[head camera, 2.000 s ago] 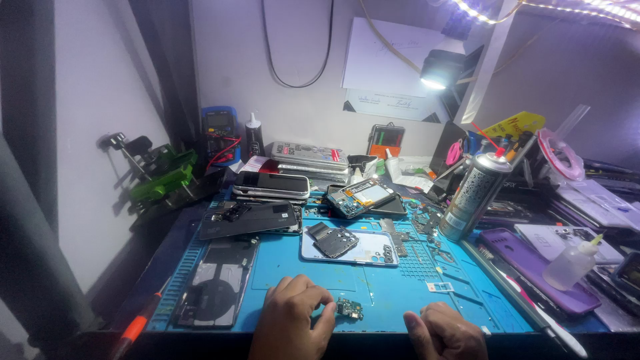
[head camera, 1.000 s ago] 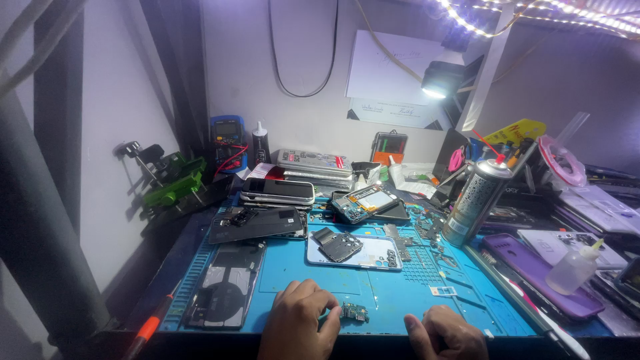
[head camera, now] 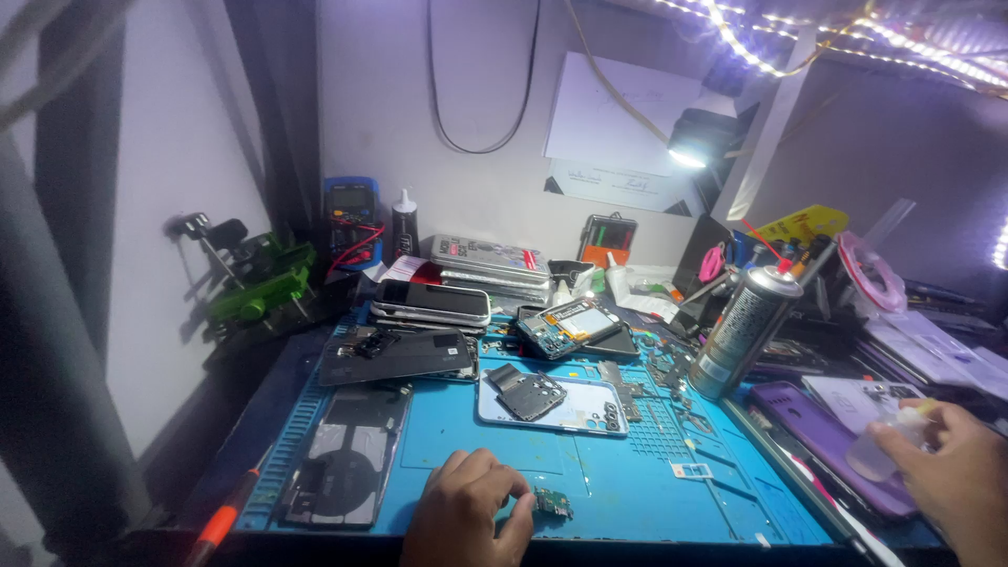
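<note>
My left hand rests at the front of the blue repair mat, thumb and index fingertips at the left edge of a small green circuit board. Whether they grip the board cannot be told. At the right, my right hand has its fingers around the upper part of a small translucent plastic bottle with a yellowish tip, over a purple phone case. Behind my left hand a light-blue phone back cover lies on the mat with a dark phone inner cover on it.
An opened phone lies left of my left hand. Further back are a black back panel, an opened phone with its battery showing and stacked phones. A spray can stands at the right; an orange-handled tool lies front left.
My right hand has moved right, from the front of the mat to the plastic bottle, and taken hold of it. My left hand stays beside the small circuit board.
</note>
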